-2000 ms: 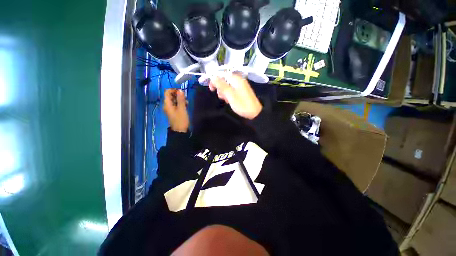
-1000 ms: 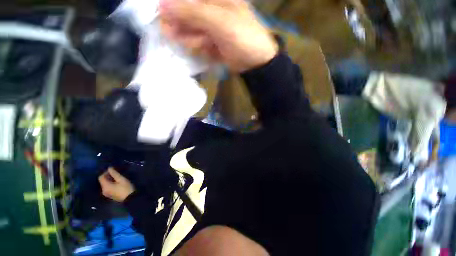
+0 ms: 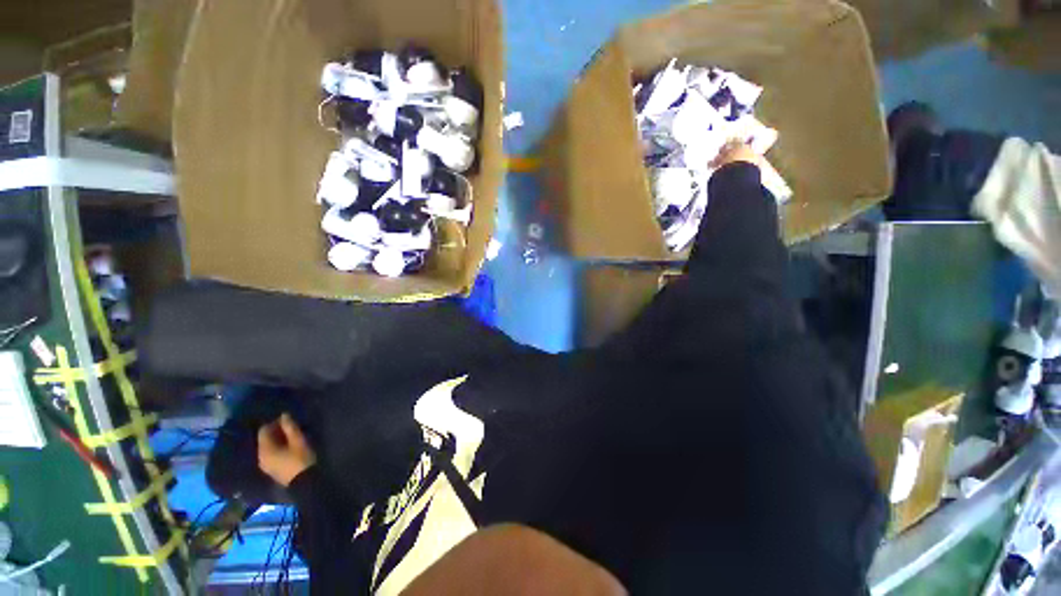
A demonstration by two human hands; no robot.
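My right hand (image 3: pixel 734 153) reaches into the open brown carton (image 3: pixel 820 111) at the upper right. It is small and partly covered by my sleeve, over a heap of white and dark pieces (image 3: pixel 698 122). I cannot tell whether its fingers grip one. My left hand (image 3: pixel 283 451) is low at the left beside my body, with fingers curled. No object shows in it, but the palm is hidden. A second open carton (image 3: pixel 239 151) at the upper left holds several white-and-black cameras (image 3: pixel 401 163) with thin white leads.
A green-matted bench (image 3: pixel 41 501) with yellow tape marks (image 3: pixel 107 437) and a slim red stick (image 3: pixel 84 446) is at the left. Dark cables (image 3: pixel 273 541) hang beside it. Another green surface (image 3: pixel 913 314) with a small open carton (image 3: pixel 925 472) is at the right. The floor between the cartons is blue.
The view has swung from the bench with four cameras to the cartons. My right hand, with blurred white pieces at it a second ago, is now inside the right carton. My left hand stays low.
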